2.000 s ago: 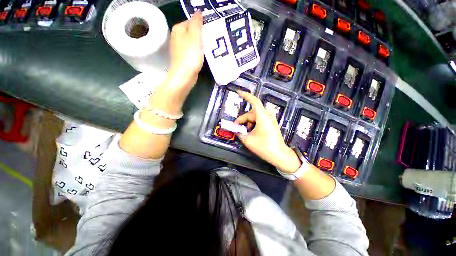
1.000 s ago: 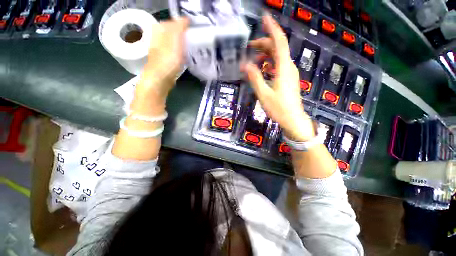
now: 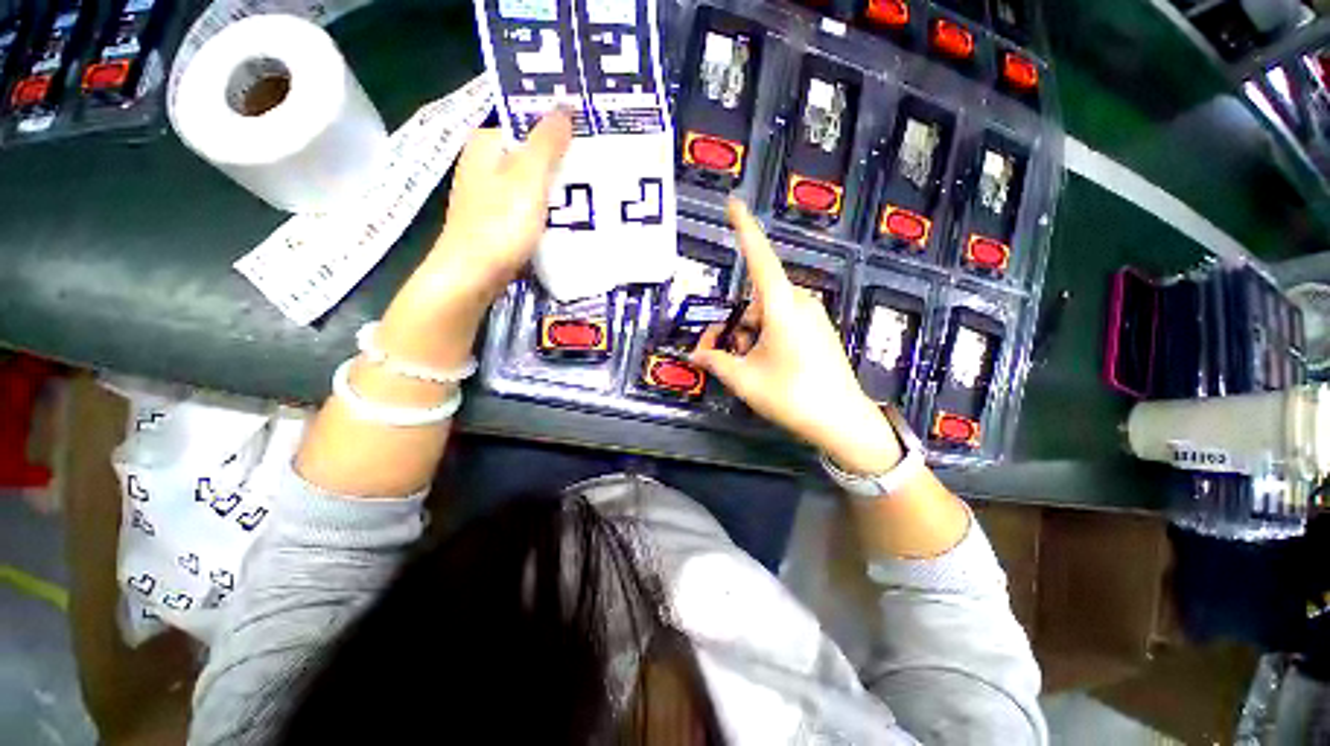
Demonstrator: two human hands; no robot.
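Observation:
My left hand (image 3: 503,204) holds the black label strip (image 3: 598,88) at its left edge; its lower end is white with black L-shaped outlines. The strip covers part of the clear tray (image 3: 839,241), which holds black-and-red devices in two rows. My right hand (image 3: 780,357) pinches a small dark label (image 3: 706,324) between thumb and fingers. The label is over a black-and-red device (image 3: 674,375) in the tray's near row, and it hides part of that device. I cannot tell if the label touches it.
A white label roll (image 3: 270,110) stands at the left with its printed tail on the bench. Another tray with devices (image 3: 88,66) is at the far left. At the right are a phone (image 3: 1132,332), a cream cup (image 3: 1218,434) and stacked trays (image 3: 1254,321). White waste backing (image 3: 183,525) hangs below the bench.
My right hand has come down from the strip to the near row, now with a dark label at its fingertips. The strip is steadier, and the view has shifted, showing more of the roll's tail.

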